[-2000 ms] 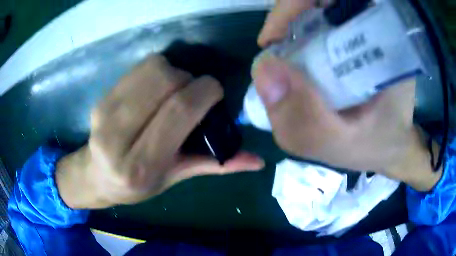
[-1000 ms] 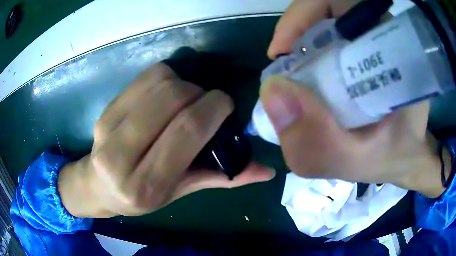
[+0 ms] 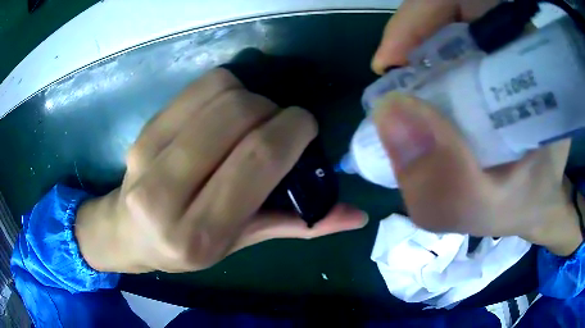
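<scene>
My left hand point(image 3: 205, 173) holds a small glossy black housing point(image 3: 312, 186) between curled fingers and thumb. A small light round spot shows on the housing's right face. My right hand point(image 3: 442, 166) is closed around a translucent white glue bottle point(image 3: 468, 96) with a printed label reading 3901. The bottle's blue-hubbed nose point(image 3: 347, 164) points left at the housing, close to its right face. The thin tip is too small to tell whether it touches. Much of the housing is hidden by my left fingers.
A crumpled white cloth or paper point(image 3: 442, 259) lies on the dark green bench point(image 3: 256, 278) below my right hand. A white strip point(image 3: 128, 40) curves along the far edge. A black tube point(image 3: 507, 24) meets the bottle at the top right. Small whitish flecks dot the bench.
Both hands, with the housing and the bottle, have shifted right in the picture. The bottle's nose now sits slightly farther from the housing, and the light spot on its face shows more clearly.
</scene>
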